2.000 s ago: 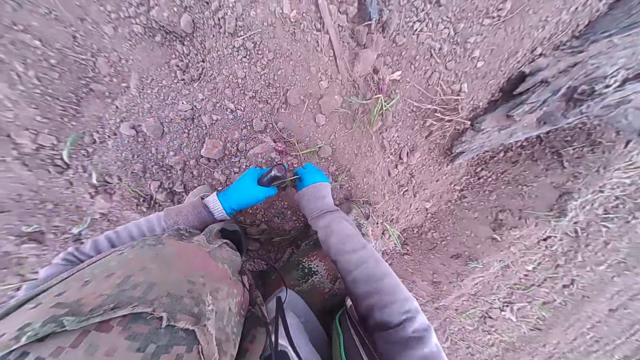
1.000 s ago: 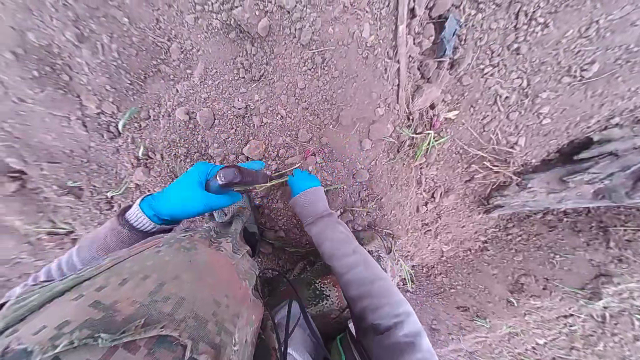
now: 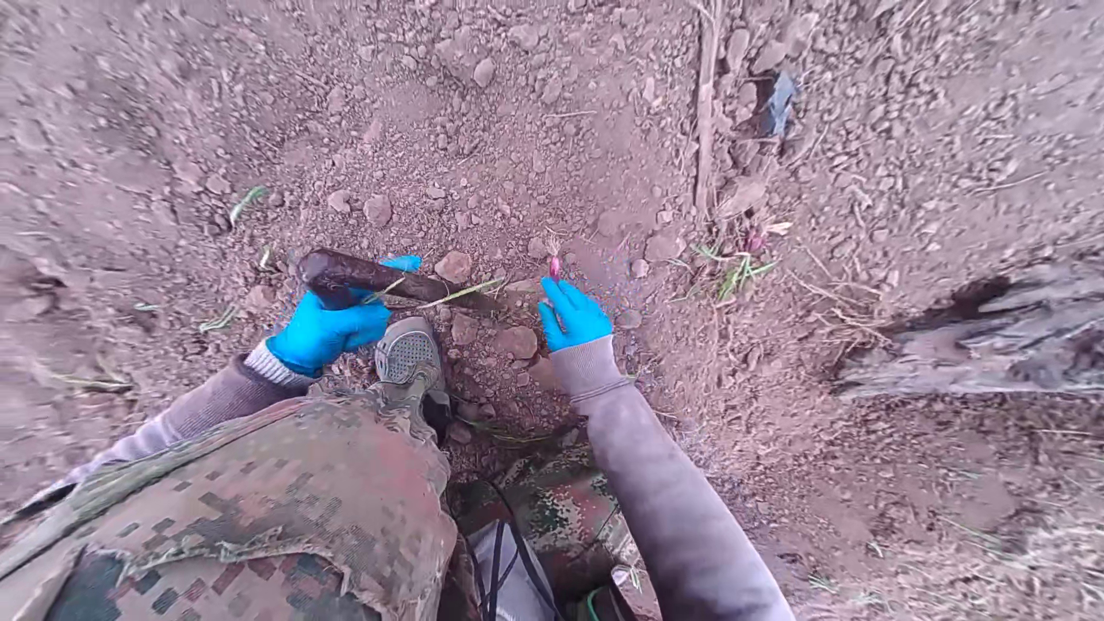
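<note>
My left hand [image 3: 332,323], in a blue glove, is closed around a dark wooden tool handle [image 3: 388,280] that slants to the right, its far end low over the soil. Green leaf strands [image 3: 461,293] lie across the handle. To the right, my right hand [image 3: 573,315], also gloved in blue, has its fingers around a small reddish-purple bulb [image 3: 555,266], probably an onion or shallot, with pale roots pointing up. The lower part of the bulb is hidden by the fingers.
Loose brown soil with stones [image 3: 517,342] surrounds my shoe [image 3: 409,352]. A small green plant [image 3: 740,274] with a reddish bulb lies at the right, below a wooden stick [image 3: 705,112]. Weathered wood [image 3: 992,345] juts in at the right, and a dark scrap [image 3: 780,103] lies near the top.
My hands have moved farther apart, the left still on the handle. More of the handle shows, and the bulb now shows at my right fingertips. The view has shifted.
</note>
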